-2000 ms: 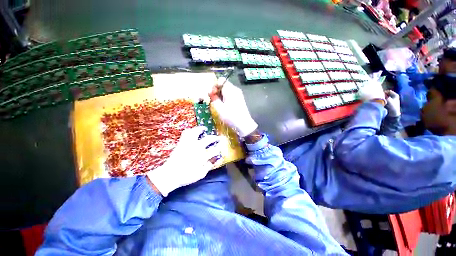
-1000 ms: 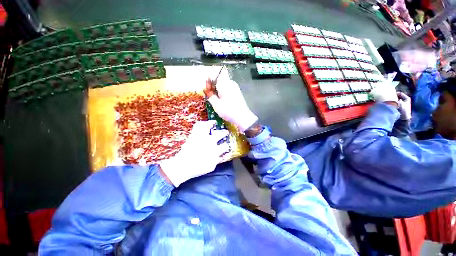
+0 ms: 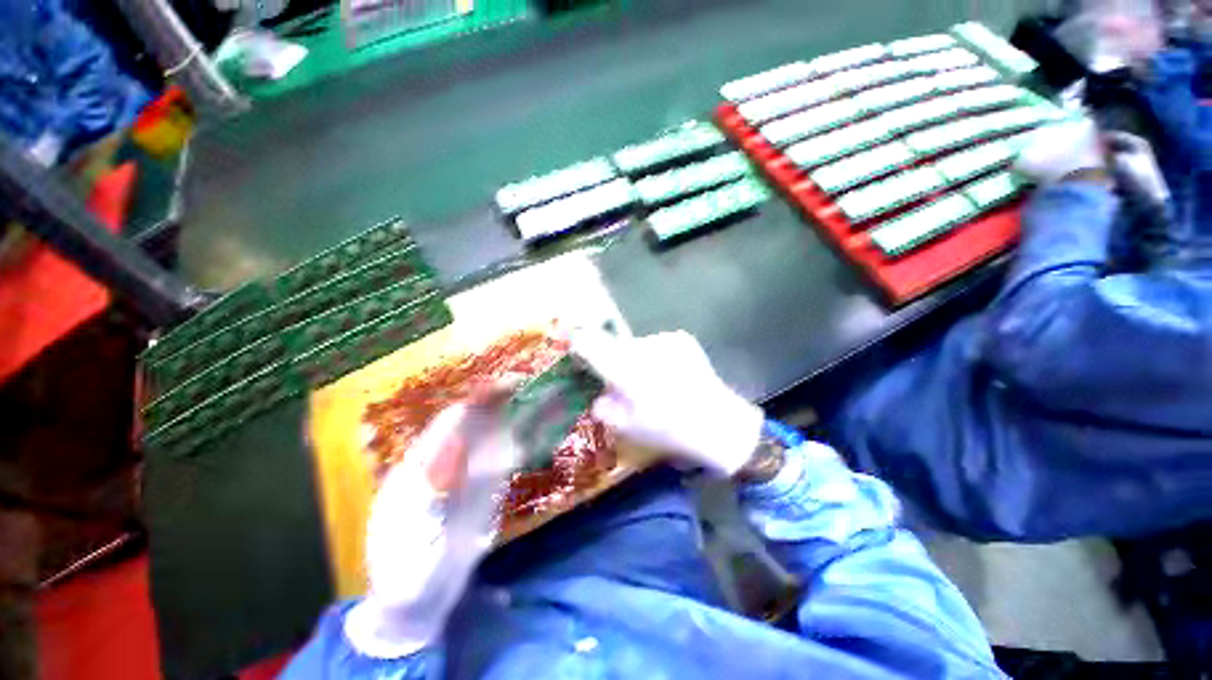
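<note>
A green PCB panel point(image 3: 552, 405), blurred by motion, is held over the yellow board point(image 3: 339, 458) between my two white-gloved hands. My left hand point(image 3: 445, 511) is at the panel's left end, with bare fingertips near it. My right hand point(image 3: 678, 399) is at its right end. Whether the right hand also holds a tool cannot be told. Reddish-brown leaded components point(image 3: 412, 405) lie in a thick patch on the board, partly hidden by my hands and the panel.
Darker green panels point(image 3: 293, 332) lie in rows at the left. Paler panels point(image 3: 572, 210) lie in short columns behind the board. A red tray point(image 3: 930, 270) with panel strips is at the right, where a coworker's gloved hand point(image 3: 1059, 146) reaches over it.
The view has swung left. The panel has come up off the board's right edge into both hands. The tool seen earlier in my right hand is no longer discernible.
</note>
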